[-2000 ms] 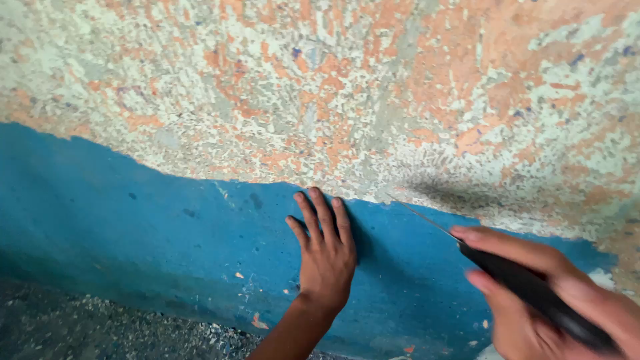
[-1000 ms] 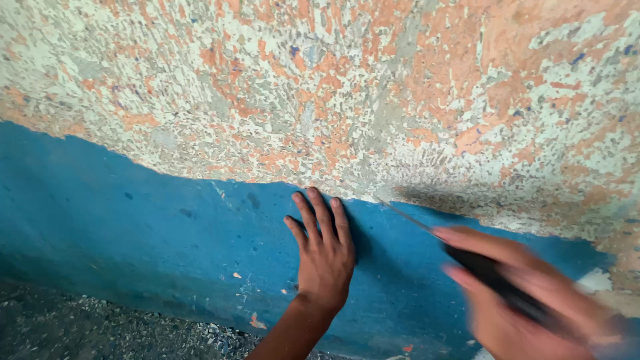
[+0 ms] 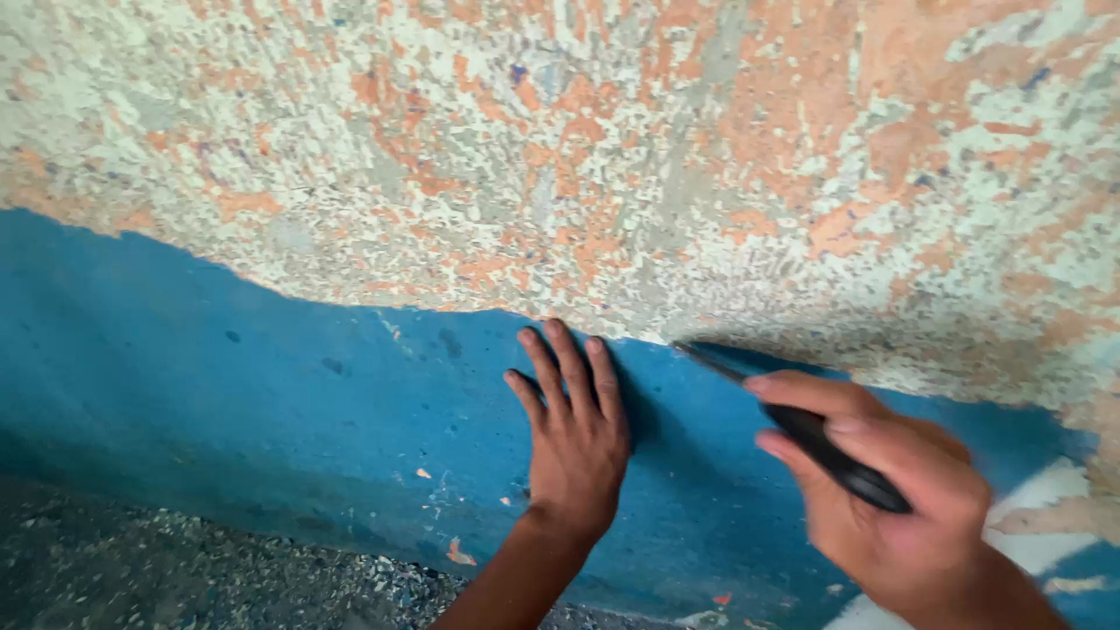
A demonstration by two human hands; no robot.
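My left hand [image 3: 577, 429] lies with spread fingers on the blue painted part of the wall [image 3: 350, 402], its fingertips at the edge where the blue paint stops. To its right, my right hand [image 3: 892, 481] grips a black-handled scraping tool [image 3: 836, 455] with a thin metal blade. The blade's tip touches the wall at that same ragged paint edge, just right of my left fingertips. Its exact blade shape is hard to make out. Above the edge the wall [image 3: 542, 157] is a patchwork of bared orange, pale green and grey layers.
Along the foot of the wall, the dark floor [image 3: 175, 569] is strewn with paint flakes [image 3: 394, 577]. A white patch [image 3: 1041, 490] shows in the blue at the lower right, beside my right wrist. A few orange chips [image 3: 458, 553] cling low on the blue paint.
The tool's tip has shifted slightly left along the paint edge since the earliest frame, with my right hand moving about near it. My left hand has stayed in place.
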